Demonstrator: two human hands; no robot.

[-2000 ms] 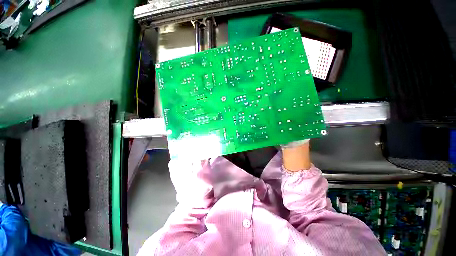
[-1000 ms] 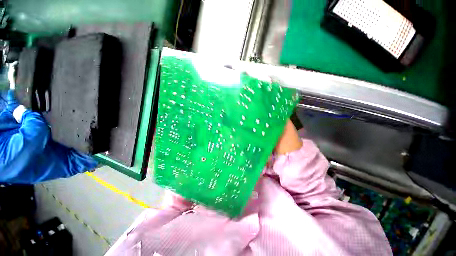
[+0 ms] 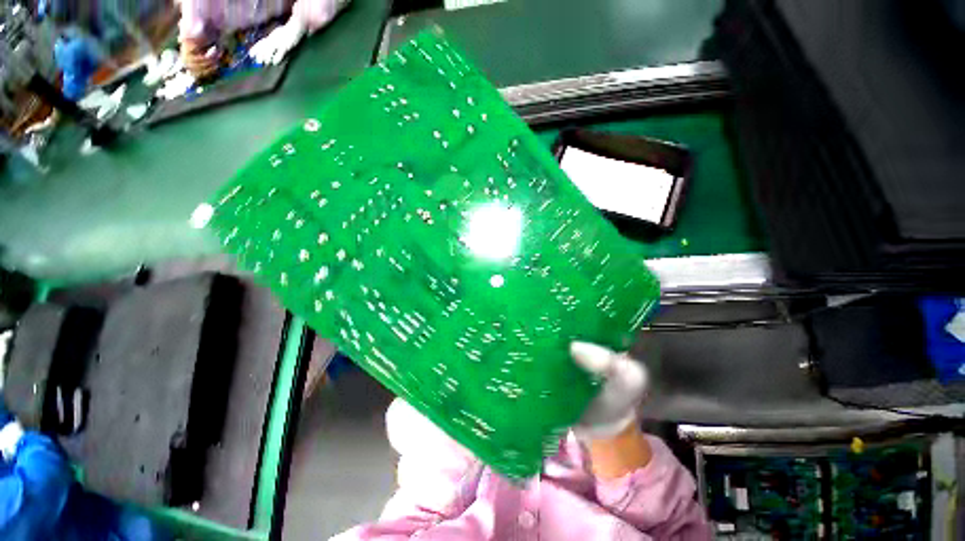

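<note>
A large green circuit board (image 3: pixel 423 264) is held tilted in the air in front of me, its solder side facing me, with a bright glare spot near its middle. My right hand (image 3: pixel 611 391), in a white glove, grips the lower right end, thumb on the face and the other fingers mostly out of sight. My left hand (image 3: pixel 413 425), a washed-out white glove, is at the lower left edge, holding the board; its fingers are hidden behind it.
Black foam blocks (image 3: pixel 143 386) lie at left, near a person's blue sleeve (image 3: pixel 42 486). A black box with a white panel (image 3: pixel 622 185) lies beyond the board. A tall black stack (image 3: pixel 868 148) stands at right. A tray (image 3: pixel 942 486) of boards is low right. A coworker's gloved hand (image 3: pixel 277 44) shows top left.
The board has been turned and raised, its upper end now pointing up and left. My right hand's thumb has come into view on its face. The camera view has shifted too.
</note>
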